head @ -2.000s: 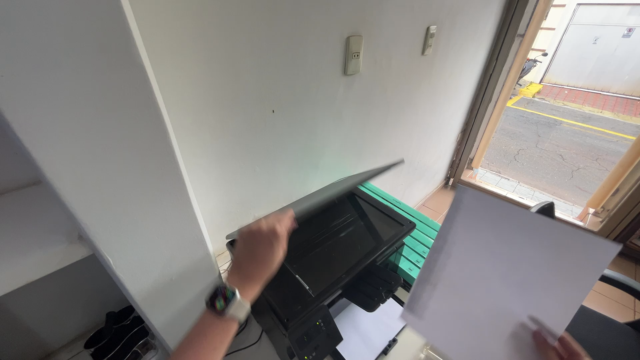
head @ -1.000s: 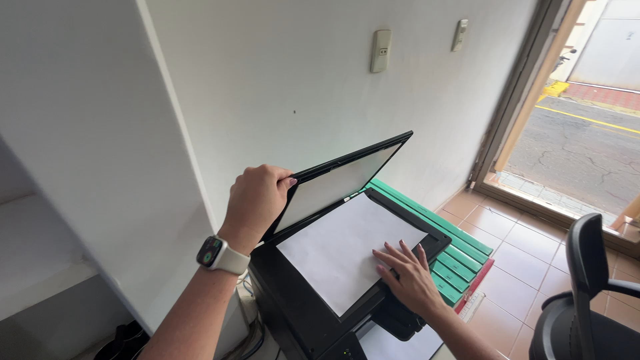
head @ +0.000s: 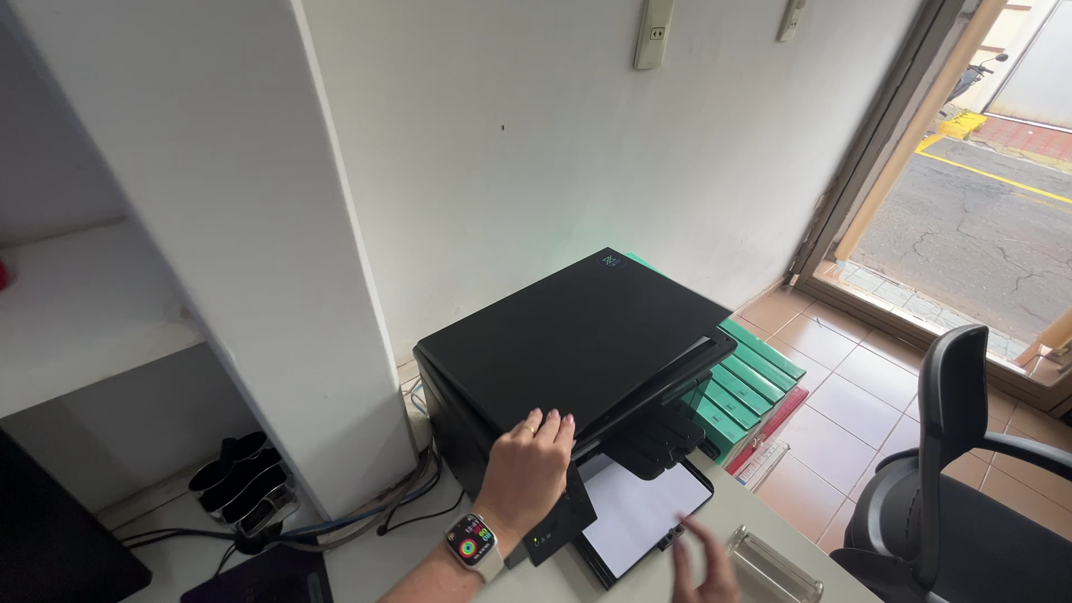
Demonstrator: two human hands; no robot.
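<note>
A black printer-scanner stands on a pale desk, its lid lowered nearly flat with a narrow gap at the right edge. My left hand, with a smartwatch on the wrist, rests its fingertips on the lid's front edge and grips nothing. Off to the right, my right hand is slightly blurred, empty, with fingers apart, near the paper tray. White paper lies in that tray. A sliver of the sheet on the scanner glass shows under the lid; the rest is hidden.
Green binders are stacked behind the printer. A clear plastic holder lies at the desk's front right. Cables run along the left, beside a black wavy rack. A black office chair stands right of the desk.
The sheet went from my right hand onto the scanner glass. The raised lid has come down over it. My right hand has moved off the sheet toward the front.
</note>
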